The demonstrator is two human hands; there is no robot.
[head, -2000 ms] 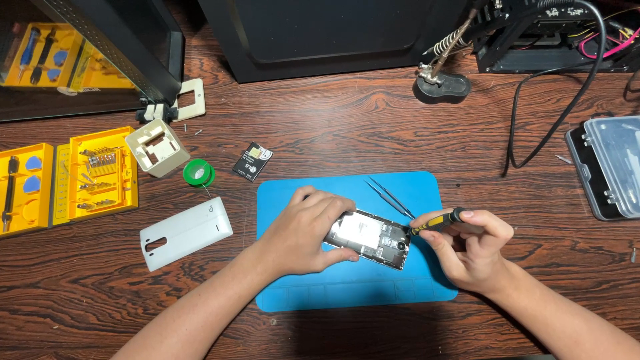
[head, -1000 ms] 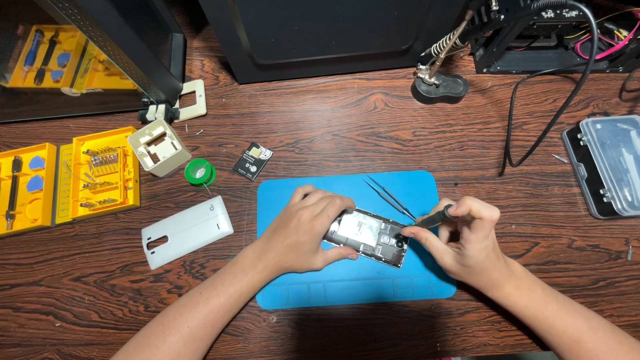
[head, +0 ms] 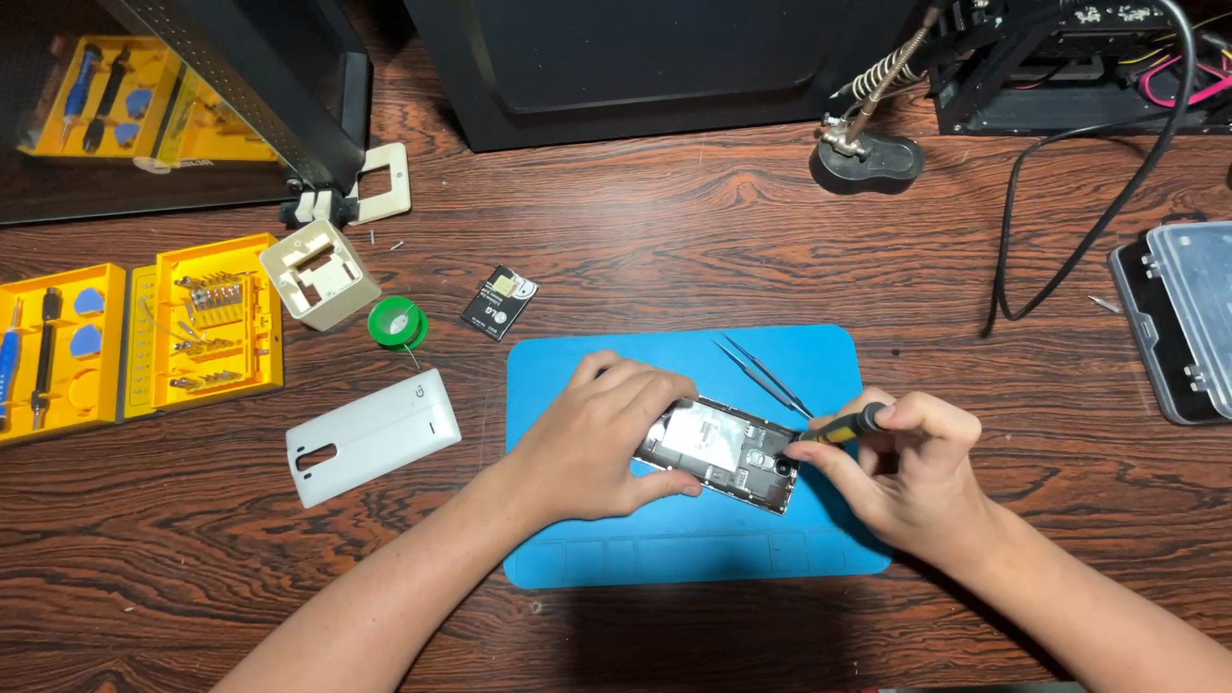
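My left hand (head: 602, 443) grips one end of an opened smartphone (head: 707, 438) whose back is off and whose inner frame faces up, over a blue silicone mat (head: 664, 558). A black and yellow precision screwdriver (head: 842, 426) is held between the fingers of my right hand (head: 910, 462); its tip is at the phone's camera end, hidden by my fingers. Metal tweezers (head: 760, 373) lie on the mat above the phone. To the left are a white phone back cover (head: 373, 438) and a black LG battery (head: 499, 302).
At left sit a yellow bit and tool case (head: 274, 318), a cream plastic box (head: 327, 298) and a green solder spool (head: 397, 322). Behind stand a soldering iron holder (head: 866, 164) and a black panel (head: 654, 67). A clear-lidded case (head: 1193, 318) and black cable (head: 1011, 212) are at right.
The fingers of my right hand have shifted around the screwdriver handle, which leans at a slightly different angle. My left hand and the phone have stayed in place.
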